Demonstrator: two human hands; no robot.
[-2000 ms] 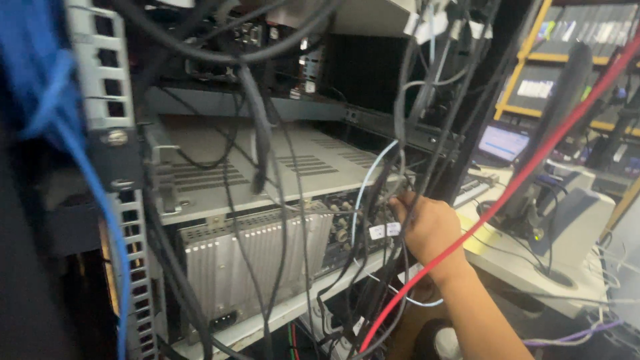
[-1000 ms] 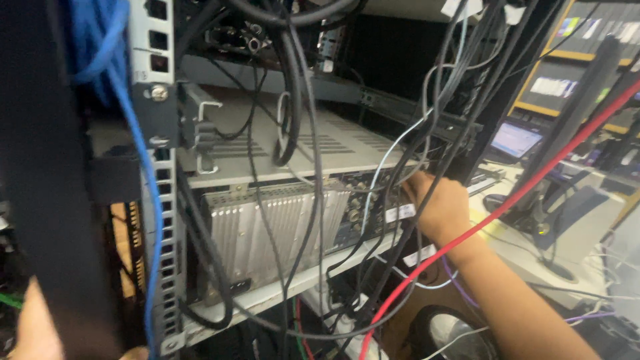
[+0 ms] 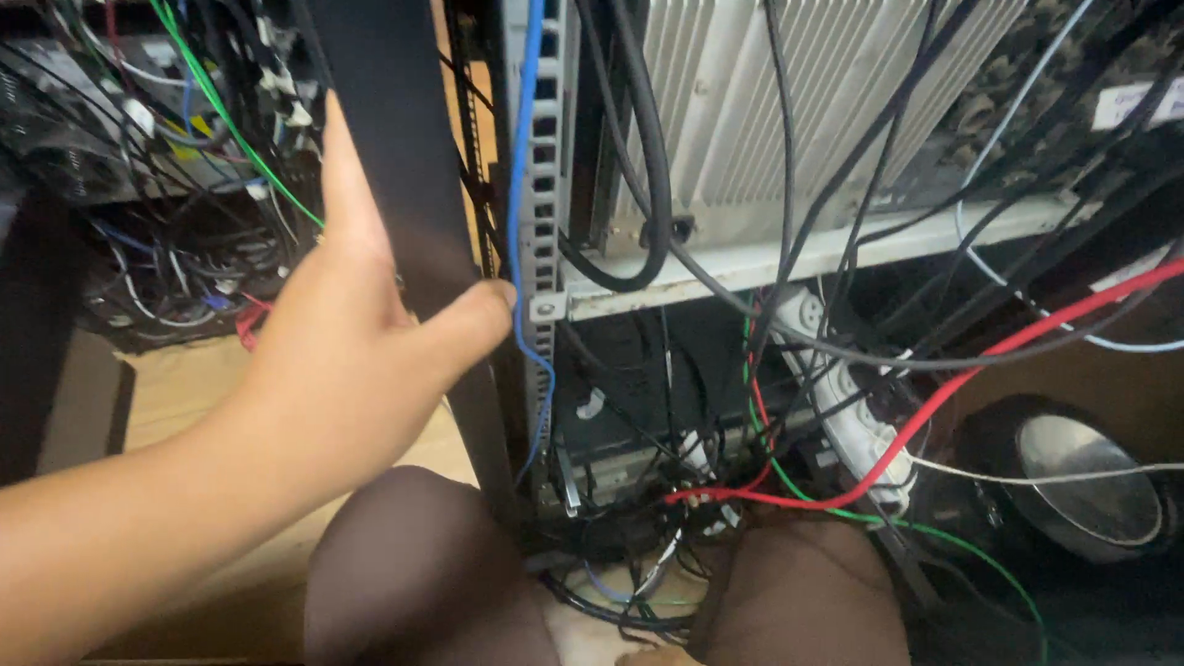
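Note:
My left hand [image 3: 356, 296] is around the black upright post [image 3: 398, 139] of an equipment rack, its thumb reaching across to the blue cable [image 3: 518, 185]. Just right of the hand is a perforated metal rack rail [image 3: 544, 166]. A finned metal unit [image 3: 749, 120] sits on a pale shelf edge [image 3: 703, 273], with black cables hanging before it. My right hand cannot be made out; a bit of skin shows at the bottom edge, too little to tell what it is.
A red cable [image 3: 934, 407] crosses the lower right, by a white power strip [image 3: 856, 416]. Tangled wires [image 3: 194, 250] fill the rack at left. My knees [image 3: 416, 564] are close to the rack's base. A round, dark-rimmed object [image 3: 1087, 476] stands at right.
My left hand has come fully into view at the black post. My right hand, earlier among the cables by the finned unit, has left that place. The view has tilted down and left.

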